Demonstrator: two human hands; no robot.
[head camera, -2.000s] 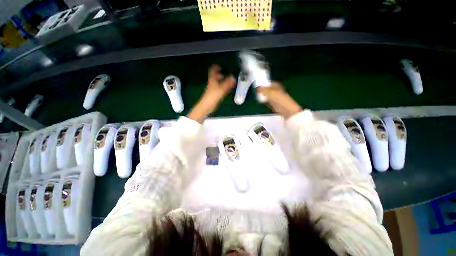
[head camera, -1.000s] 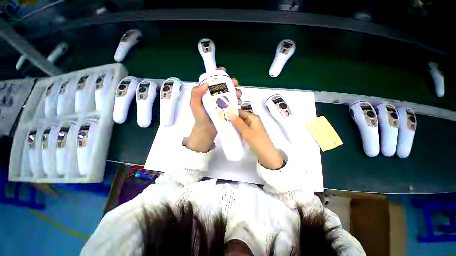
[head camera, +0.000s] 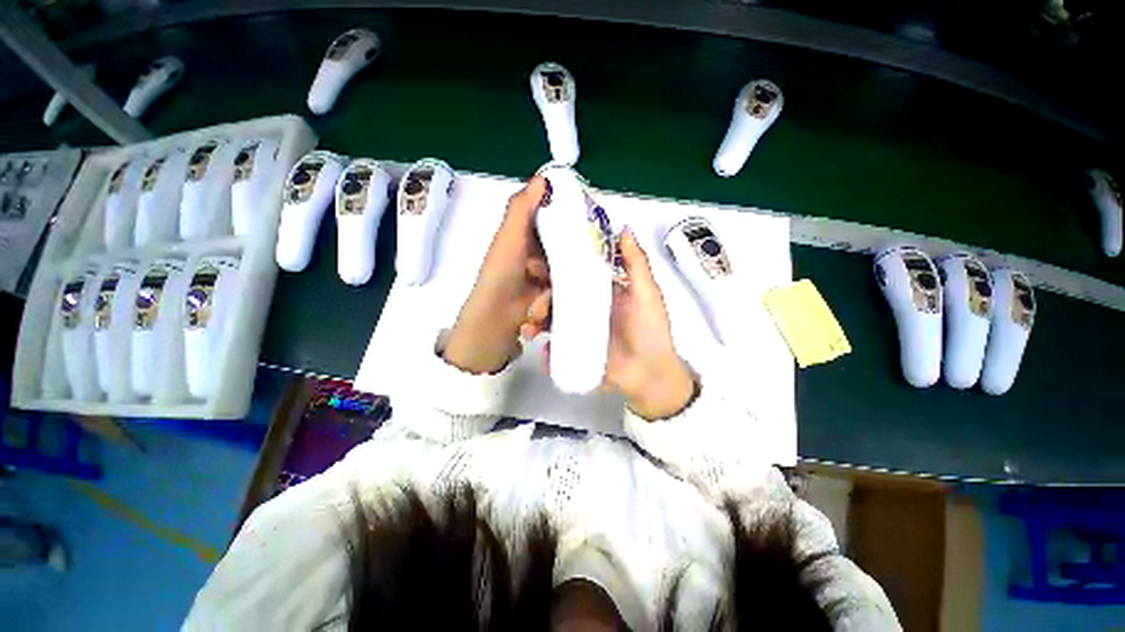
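Observation:
A white handset (head camera: pixel 575 290) is held up over the white work sheet (head camera: pixel 407 333), turned partly on its side, its shiny gold-brown panel facing right. My left hand (head camera: pixel 507 284) grips its left side and my right hand (head camera: pixel 640 324) grips its right side. Another white handset (head camera: pixel 704 274) lies panel up on the sheet, right of my right hand. The sheet below the held handset is partly hidden by my hands.
A white blister tray (head camera: pixel 265 278) of handsets lies at left, three handsets (head camera: pixel 359 222) beside it. Three more (head camera: pixel 970 321) lie at right, near a yellow note (head camera: pixel 807 322). Spaced handsets (head camera: pixel 749 126) lie on the green belt (head camera: pixel 642 105). A brown carton (head camera: pixel 897 543) is below.
Since one second ago, the held handset has been turned so its panel faces right instead of up. The belt handsets have shifted. Two seconds ago both hands were out over the belt.

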